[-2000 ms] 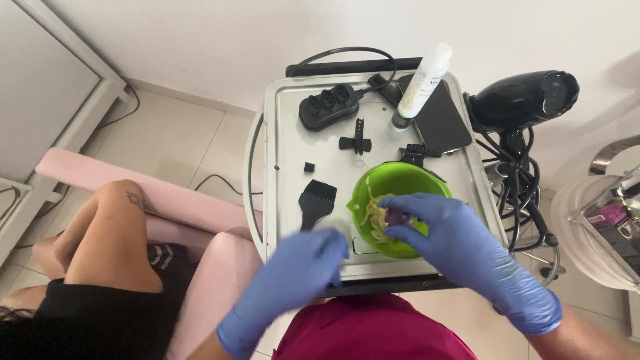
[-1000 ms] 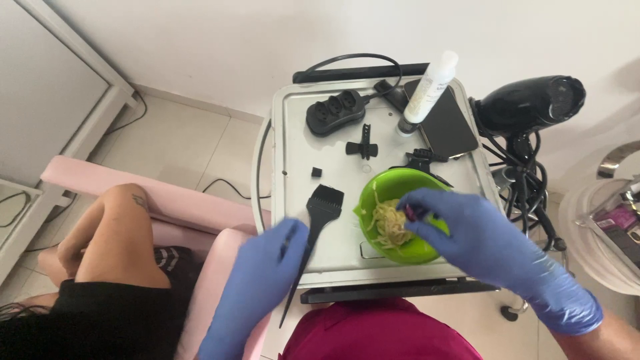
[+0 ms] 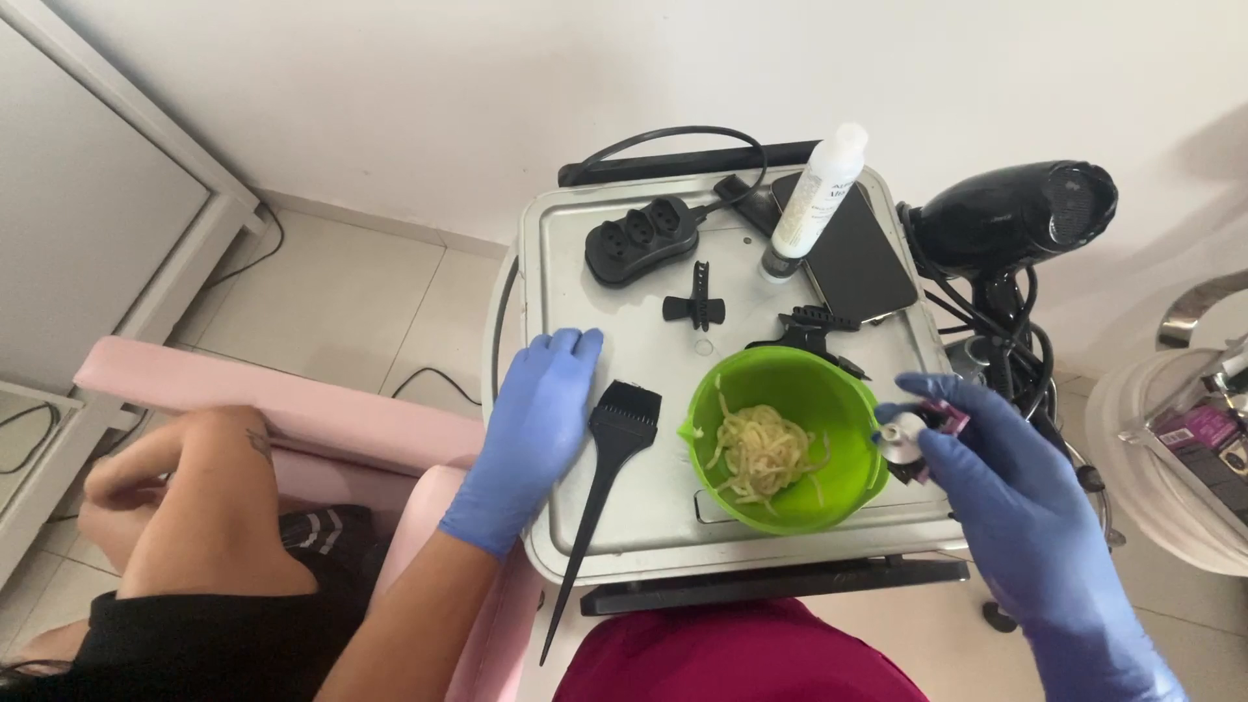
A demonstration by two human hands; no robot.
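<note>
Both hands wear blue gloves. My right hand (image 3: 985,448) grips a crumpled squeeze tube (image 3: 909,439), its white nozzle pointing left, at the right rim of a green plastic bowl (image 3: 846,390). Squeezed-out strands of pale yellow cream (image 3: 765,453) lie in the bowl. At the tray's left edge my left hand (image 3: 546,419) lies palm down; what is under it, if anything, is hidden. Beside it, apart from the fingers, a black tint brush (image 3: 612,448) rests on the metal tray (image 3: 624,351), bristles toward the back, handle past the front edge.
On the tray are a black power strip (image 3: 642,241), a hair clip (image 3: 695,308), another black clip (image 3: 809,331), a white bottle (image 3: 817,200) and a phone (image 3: 863,263). A hair dryer (image 3: 1009,210) hangs at right. A person (image 3: 214,507) sits in a pink chair (image 3: 263,395) at left.
My right hand has moved from over the bowl to its right side with the tube. My left hand has moved away from the brush handle to the tray's left edge.
</note>
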